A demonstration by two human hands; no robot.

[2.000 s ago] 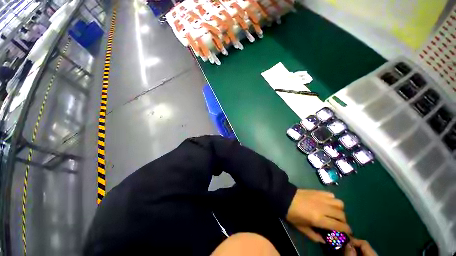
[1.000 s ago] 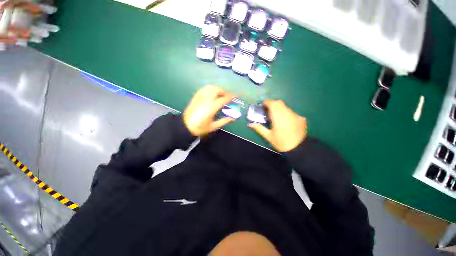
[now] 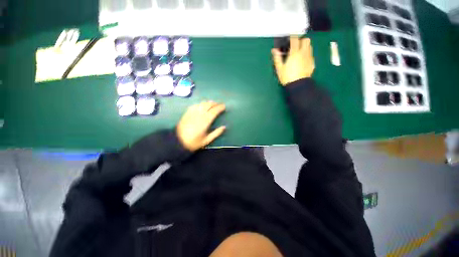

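Note:
A block of watch units [image 3: 163,84] lies left of centre in rows, most screens lit pale or violet and one dark [image 3: 141,63]. Two lit units [image 3: 146,105] form a short row at its near left. My left hand [image 3: 201,124] rests over the mat near the front edge, fingers apart and empty. My right hand [image 3: 296,59] reaches right of centre with thumb and fingers around a dark watch unit [image 3: 283,45], partly hidden by the fingers. Whether a second unit is under the hand cannot be told.
A white plastic tray [image 3: 201,22] runs along the far edge. A pen [image 3: 79,58] lies on a cream paper sheet [image 3: 48,65] at left. A small white stick [image 3: 335,53] lies right of my right hand. A filled tray [image 3: 370,90] of dark watches stands at far right.
The view has swung to face the bench squarely. The two lit units have left my hands and lie at the block. My right hand has moved away and taken hold of a dark unit.

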